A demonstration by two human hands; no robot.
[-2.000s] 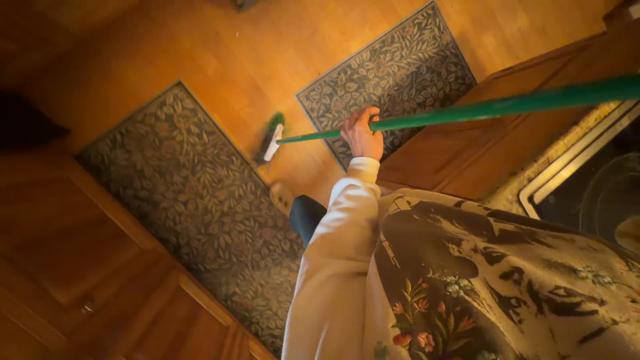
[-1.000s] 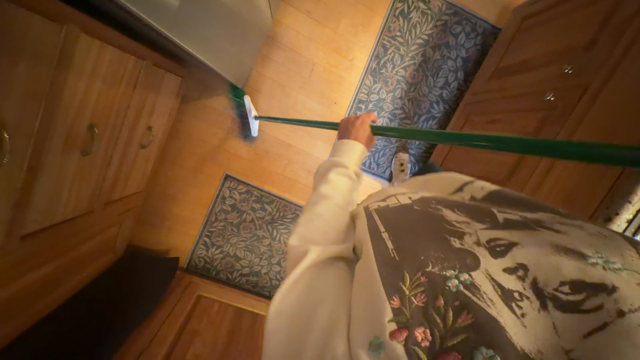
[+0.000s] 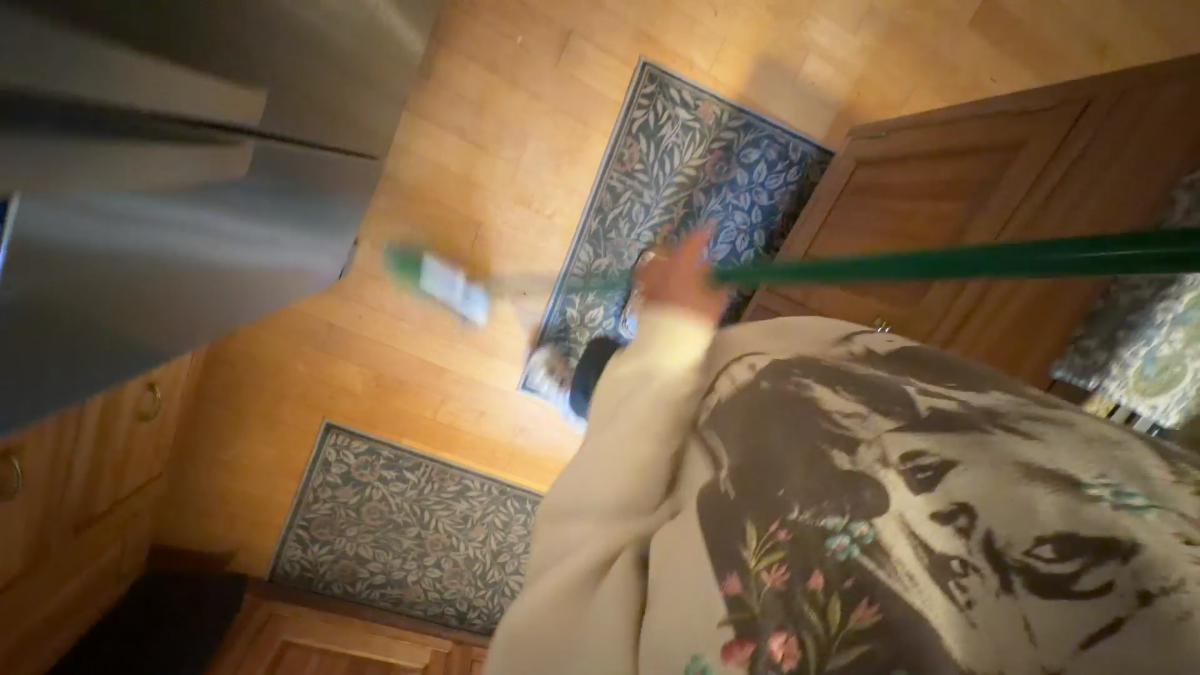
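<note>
My left hand point(image 3: 682, 272), blurred by motion, is closed around the green handle point(image 3: 937, 261) of a broom. From the hand the upper handle runs to the right edge of the view. The lower part of the handle is blurred and leads left to the broom head point(image 3: 455, 289), with its white block and green bristles, over the wood floor between the refrigerator and a leaf-patterned rug point(image 3: 647, 178). My right hand is out of view.
A stainless steel refrigerator point(image 3: 187, 262) stands at upper left, with wooden drawers point(image 3: 103, 450) below it. A second patterned rug point(image 3: 412, 525) lies at lower left. Wooden cabinets point(image 3: 937, 197) are at right. My feet are near the first rug's lower end.
The view has turned strongly, and more of the refrigerator shows. My left hand has kept its hold on the broom. The broom head has moved away from the refrigerator's lower edge, out over the floor.
</note>
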